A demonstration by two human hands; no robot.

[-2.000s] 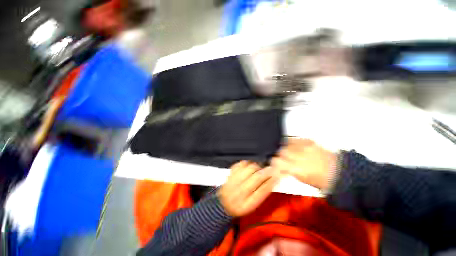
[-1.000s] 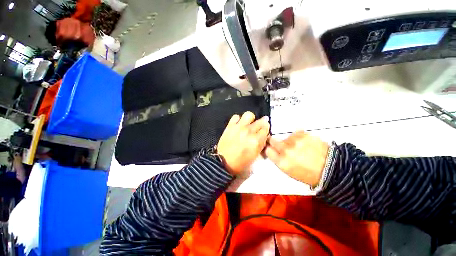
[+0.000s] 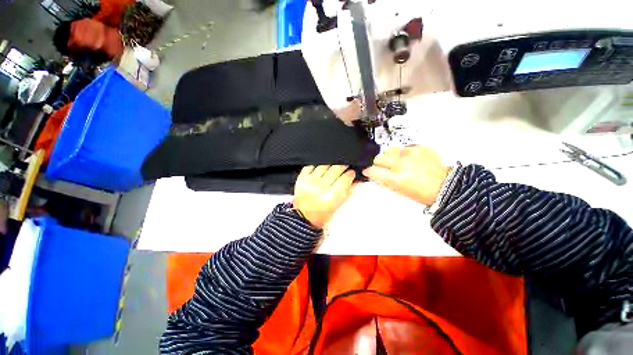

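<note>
The black padded back panel lies on the white machine table, its near part raised in a fold and its left end past the table's left edge. A camouflage strip runs along its middle and a plain black band crosses it. Its right corner is by the presser foot. My left hand grips the panel's near edge, fingers on top. My right hand holds the corner just right of it, close to the needle area; its fingertips are partly hidden.
The white sewing machine head stands behind, with a control panel at right. Thread snips lie on the table at right, by a dark thread. Blue bins stand at left. Orange fabric covers my lap.
The panel's near side has folded up and its left end has shifted left. Both hands have moved slightly away from me; my left hand has moved from the panel's top to its near edge.
</note>
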